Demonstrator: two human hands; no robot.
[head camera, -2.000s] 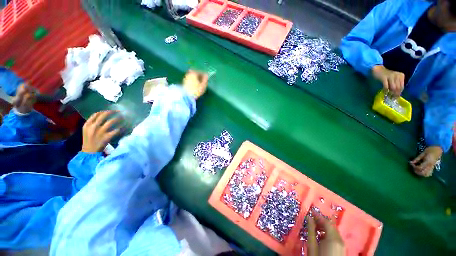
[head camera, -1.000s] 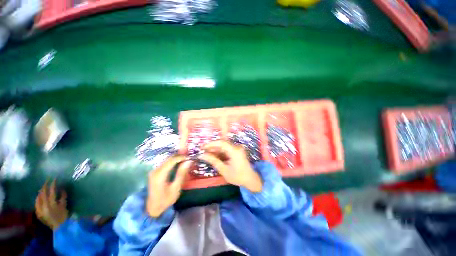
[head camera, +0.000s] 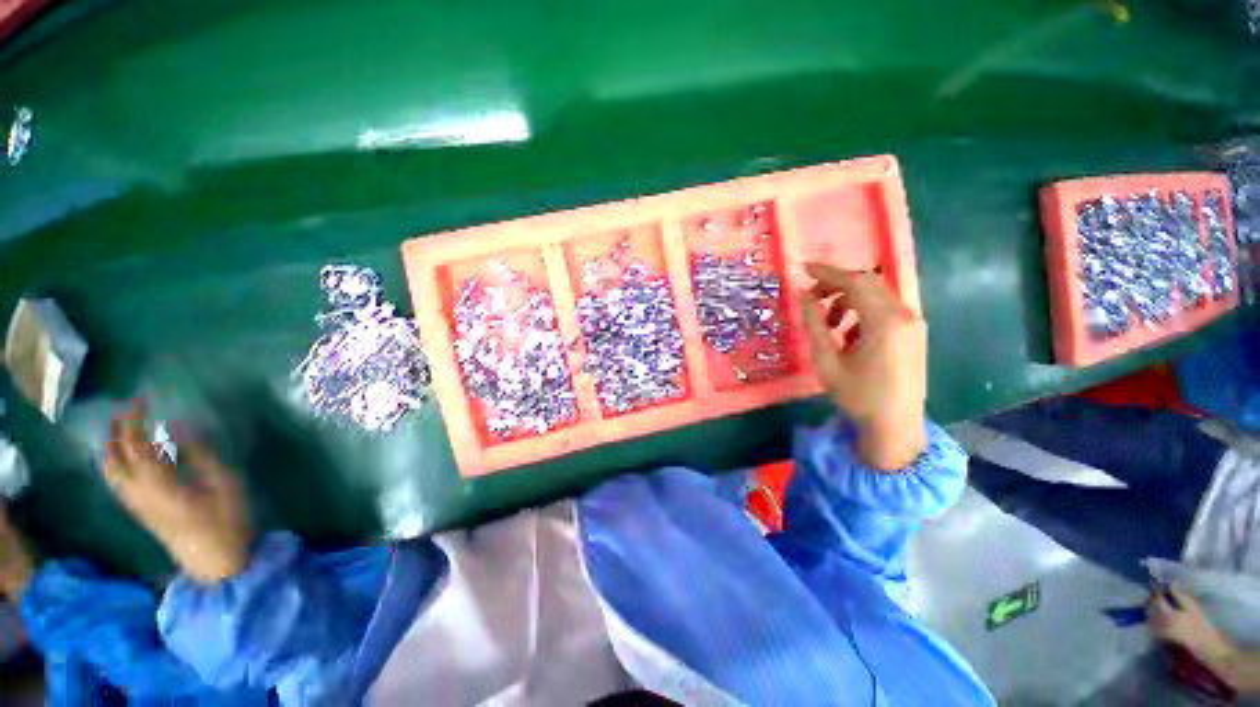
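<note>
The salmon-red parts tray (head camera: 557, 453) lies in front of me. Three compartments hold small silver metal parts (head camera: 629, 339); the right one shows a mostly bare floor. My right hand (head camera: 871, 352) is over the tray's right end, thumb and fingers bent close together; whether it pinches a part is hidden. My left hand (head camera: 177, 490) is blurred at the left, over the green surface, with a silver metal frame (head camera: 163, 442) at its fingertips; whether it grips the frame is unclear. A pile of silver metal frames (head camera: 366, 366) lies against the tray's left side.
A small off-white carton (head camera: 46, 356) stands at the far left, near another person's hand (head camera: 14, 553). A neighbouring tray (head camera: 1061, 276) full of silver parts is at the right. A person's hand (head camera: 1191, 635) shows at the lower right. A single silver piece (head camera: 20, 136) lies upper left.
The view has swung down and back to my tray. My hands, together over its left compartments one second ago, have parted: left hand out to the left, right hand to the tray's right end.
</note>
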